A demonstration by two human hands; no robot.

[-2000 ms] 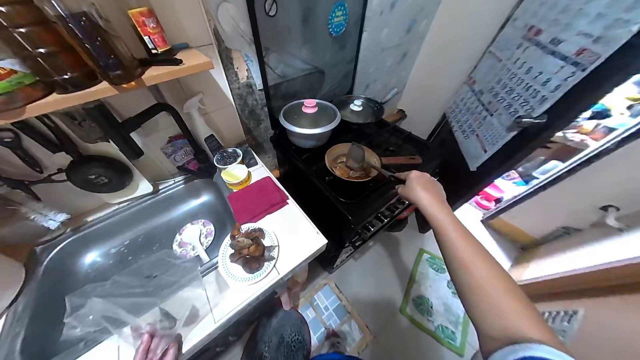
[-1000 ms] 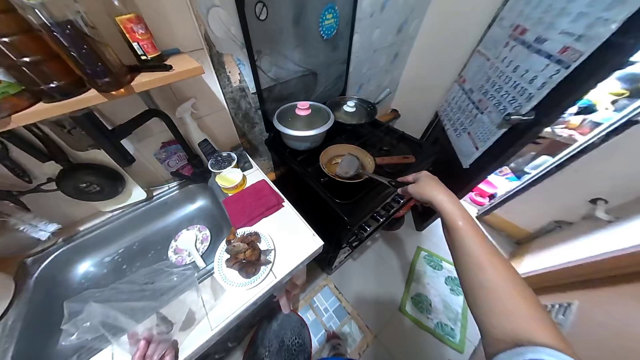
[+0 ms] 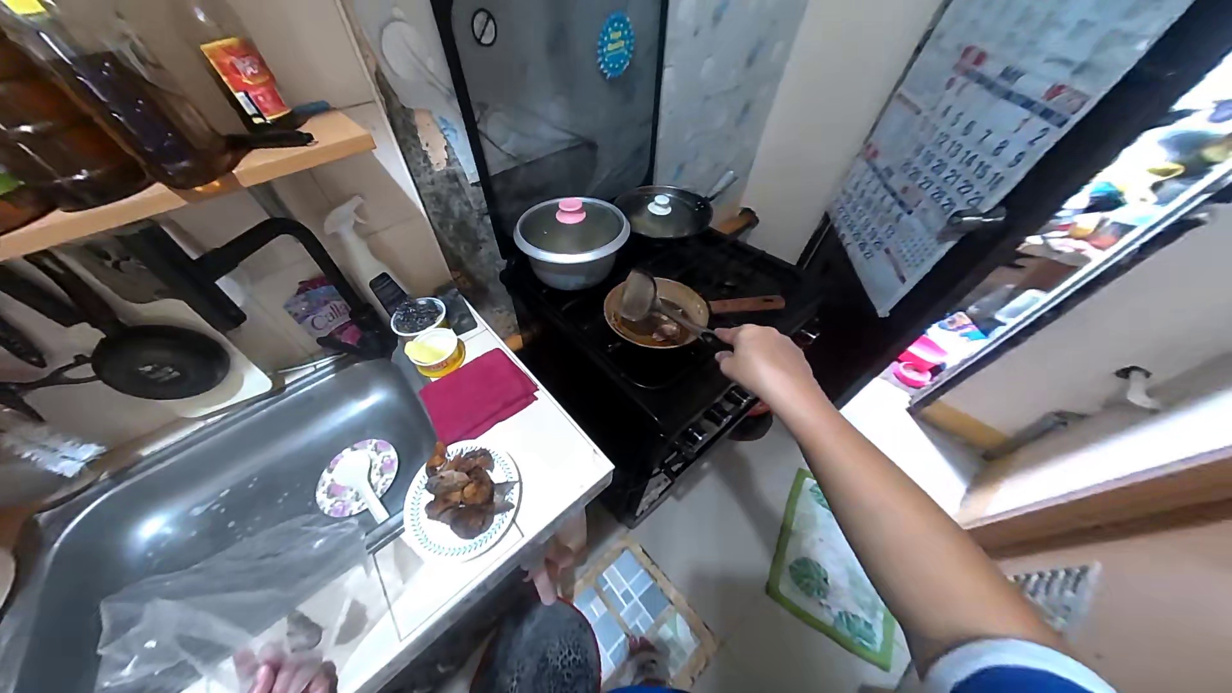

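My right hand (image 3: 767, 363) grips the handle of a metal ladle (image 3: 639, 295), its bowl over the left side of a small frying pan (image 3: 688, 300) on the stove. Brown bits of food lie in the pan, whose brown handle points right. My left hand (image 3: 284, 671) is at the bottom edge, partly cut off, at a clear plastic bag (image 3: 221, 597) with some pieces in it; its grip is unclear. A white plate (image 3: 420, 529) of browned food pieces (image 3: 468, 493) rests on the tiled counter.
A lidded pot (image 3: 572, 252) and a lidded pan (image 3: 664, 212) stand on the stove's back. A red cloth (image 3: 478, 393) and small tubs (image 3: 435, 353) lie on the counter beside the steel sink (image 3: 279, 414), which holds a floral dish (image 3: 332, 493). Floor mats (image 3: 833, 577) lie below.
The ladle has moved about in the pan; its bowl was near the pan's middle one second ago and is now raised at the left side. The left hand stays at the bag.
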